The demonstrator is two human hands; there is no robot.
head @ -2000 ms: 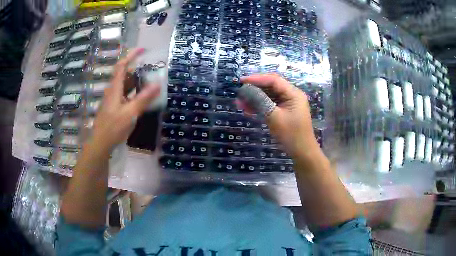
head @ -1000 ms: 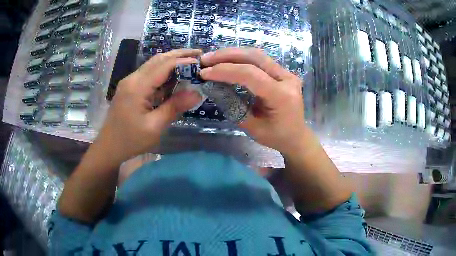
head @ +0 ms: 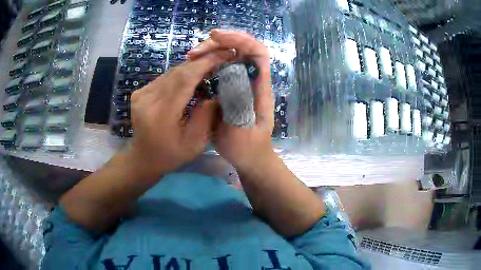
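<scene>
My left hand (head: 163, 113) and my right hand (head: 247, 142) meet above the front of the centre blister tray. They close around a small dark part (head: 211, 87), mostly hidden by the fingers. A speckled grey sleeve (head: 236, 96) covers my right thumb, which lies over the part. Dark edges of the held part also show beside the sleeve. No white body is visible between the hands. The centre tray (head: 153, 31) holds dense rows of black parts behind and under the hands.
The left blister tray (head: 39, 79) holds white units. A flat black rectangle (head: 100, 89) lies between it and the centre tray. Tall clear trays (head: 316, 84) with upright white bodies stand at right. A white vented appliance (head: 403, 250) is at lower right.
My hands came together over the centre tray. Since one second ago, the right hand has turned, bringing the grey sleeve to the front, and the unit's metallic end is hidden. The view has shifted.
</scene>
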